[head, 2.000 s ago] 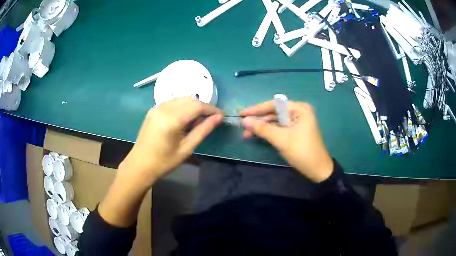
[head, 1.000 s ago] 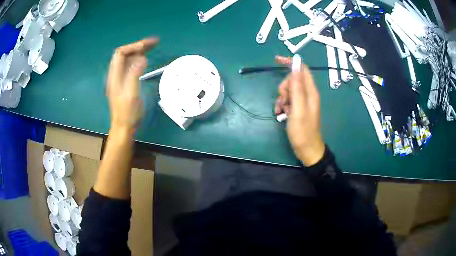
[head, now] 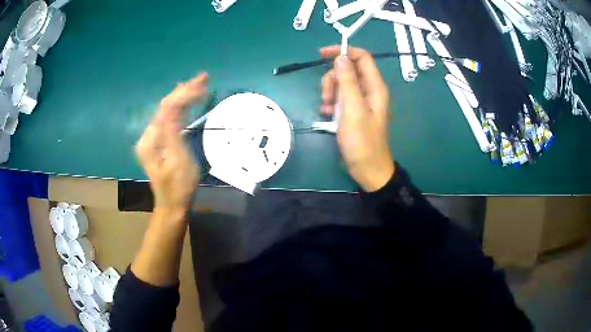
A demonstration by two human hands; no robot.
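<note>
The round white housing [head: 249, 144] lies on the green bench, slotted face up, with a block-like projection at its lower edge. A second white stick [head: 198, 122] sticks out at its left side. My right hand [head: 355, 107], right of the housing, is closed around a white stick antenna [head: 343, 48]; its white hinge end shows beside the palm. A thin dark lead [head: 249, 129] runs nearly straight from that end across the housing face to my left hand [head: 170, 146]. My left hand is blurred at the housing's left; its grip on the lead is unclear.
A black cable [head: 304, 66] lies behind my right hand. Loose white antennas [head: 405, 48], a black cable bundle [head: 483, 65] and an antenna pile [head: 551, 45] are at right. Waiting housings [head: 26, 84] are at far left. A cardboard box [head: 149, 240] holding housings is below the bench edge.
The view has shifted. The lead, earlier curving slack between housing and right hand, now runs straight across the housing face. My left hand has come down closer to the housing. My right hand keeps the antenna.
</note>
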